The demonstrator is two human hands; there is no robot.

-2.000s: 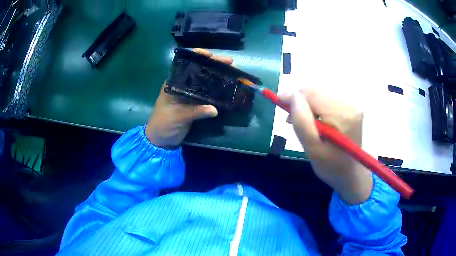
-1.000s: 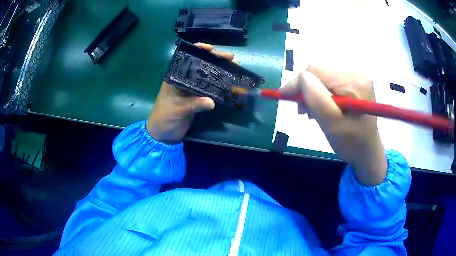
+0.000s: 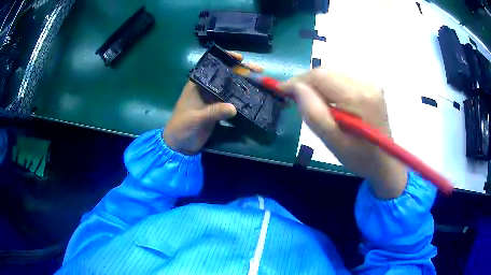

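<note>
My left hand (image 3: 195,115) holds a black plastic housing (image 3: 237,91), its open side with raised ribs facing up, tilted down to the right above the green mat. The thumb lies on the near long edge and fingertips show past the far edge. My right hand (image 3: 339,110) grips a red-handled brush (image 3: 377,138), slightly blurred. Its orange-brown bristles are at the housing's far long wall, near the left part; whether they touch it I cannot tell.
On the green mat (image 3: 107,96) lie a narrow black shell (image 3: 126,36) at left and a black ribbed housing (image 3: 235,29) beyond my left hand. A white sheet (image 3: 377,43) with black tape pieces covers the right. Black units (image 3: 477,123) lie at far right. Shiny gridded film (image 3: 40,51) is at left.
The housing has turned so its right end points lower toward me. The brush tip has moved from the housing's right part to its far wall, further left, and the handle end has dropped.
</note>
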